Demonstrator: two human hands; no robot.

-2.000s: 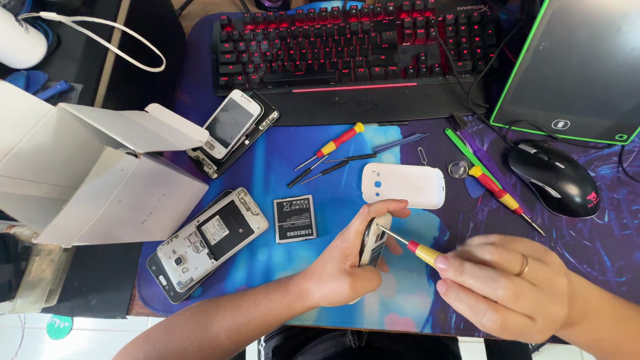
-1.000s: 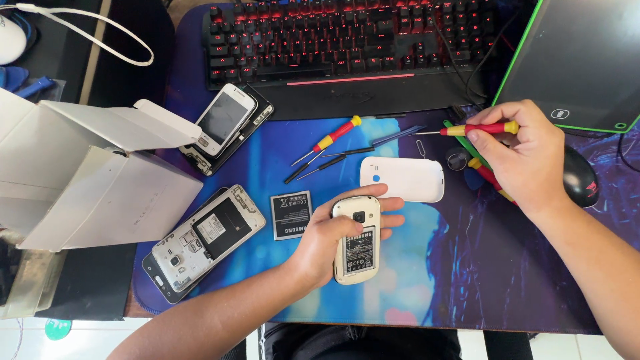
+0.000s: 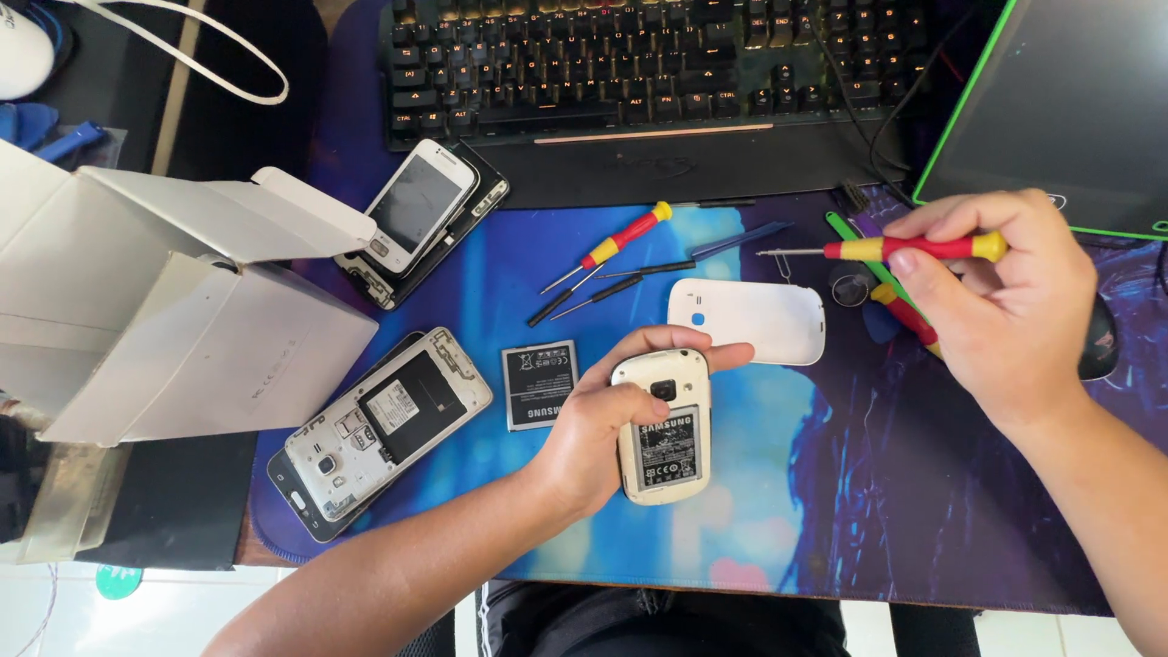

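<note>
My left hand (image 3: pixel 598 420) grips a small white phone (image 3: pixel 671 365) with its back off, the camera and a Samsung battery (image 3: pixel 672 449) facing up and my thumb beside the camera. In my right hand (image 3: pixel 1013 301) is a red and yellow precision screwdriver (image 3: pixel 940 248), held level with its tip pointing left, above the mat. A white phone back cover (image 3: pixel 748 319) lies just beyond the held phone. A loose Samsung battery (image 3: pixel 540 383) lies left of it, partly behind my left hand. An opened larger phone (image 3: pixel 342 438) rests at the left.
More screwdrivers (image 3: pixel 625 239) lie behind the loose battery. A white phone (image 3: pixel 420 205) sits on dark phone parts beside an open white box (image 3: pixel 210 338). A backlit keyboard (image 3: pixel 593 109) spans the back. A green-edged tablet (image 3: pixel 1058 100) and a partly hidden mouse (image 3: pixel 1100 342) are at the right.
My right hand with the screwdriver has moved away from the phone, up and to the right. The phone in my left hand was tilted and now shows its back.
</note>
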